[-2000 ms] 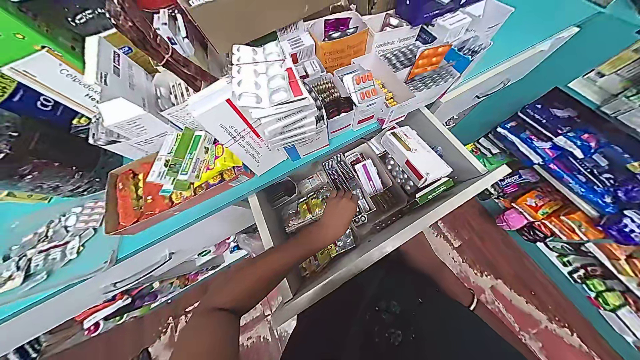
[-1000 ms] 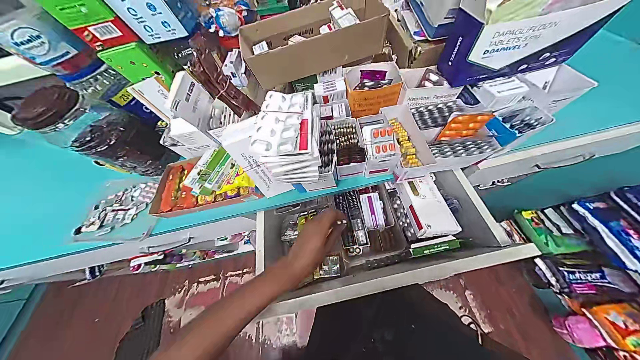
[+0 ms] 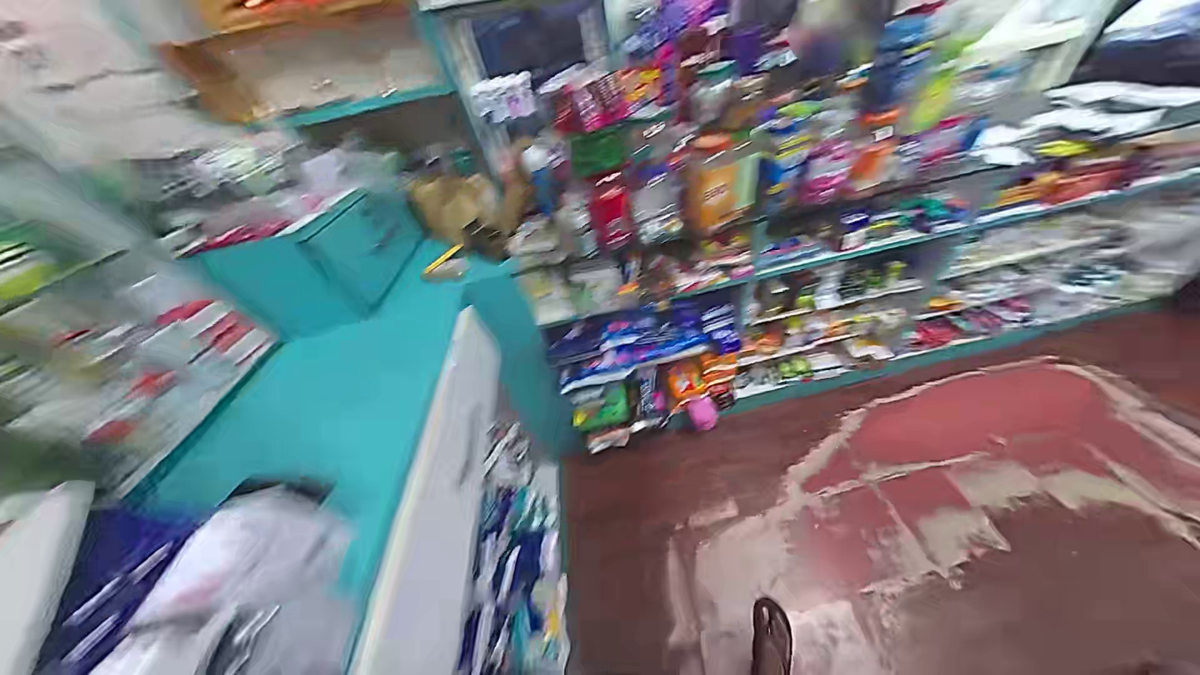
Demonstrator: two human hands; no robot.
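Neither my left hand nor my right hand shows in the head view, so what they hold or touch is hidden. The picture is blurred by motion. At the left runs a teal countertop with a white drawer front along its side. Blurred white and dark packs lie at the counter's near left end. Part of a foot in a dark sandal shows on the floor at the bottom.
Shelves with teal edges carry many colourful packets across the back. Below the counter, more packets fill a low rack. A teal cabinet stands at the counter's far end. The red floor is worn and patched.
The view has swung far away from the open drawer of medicine packs. The hand that reached into that drawer in the earlier frames is out of sight.
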